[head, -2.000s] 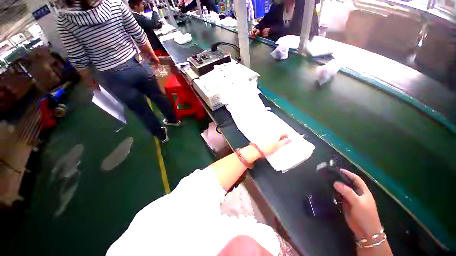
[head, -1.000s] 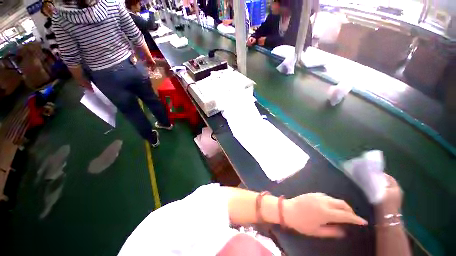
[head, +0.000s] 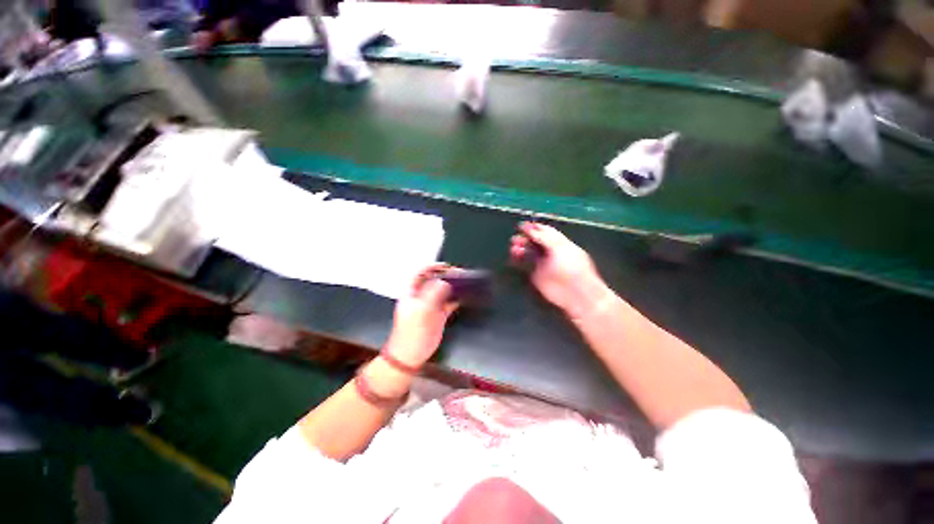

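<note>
My left hand (head: 422, 317) holds a small black block (head: 468, 288), blurred, over the dark worktop near its front edge. My right hand (head: 558, 268) is just to the right, a short gap away, with its fingers closed around a small dark thing (head: 529, 253), mostly hidden; I cannot tell its exact shape. White packing bags (head: 358, 244) lie in a fanned stack left of my hands, close to my left hand. A bagged unit (head: 640, 166) with dark content showing lies on the green conveyor belt (head: 553, 143) beyond my right hand.
More bagged units (head: 472, 86) stand on the belt, at the back and far right. Dark items (head: 702, 247) lie by the belt's near edge, right of my hands. A thick pale stack (head: 169, 200) and a grey-black box are at left. A red stool and a person's legs show at lower left.
The view has swung right. The white bag my right hand held a second ago is out of that hand. Both hands now hold dark things, close together above the worktop.
</note>
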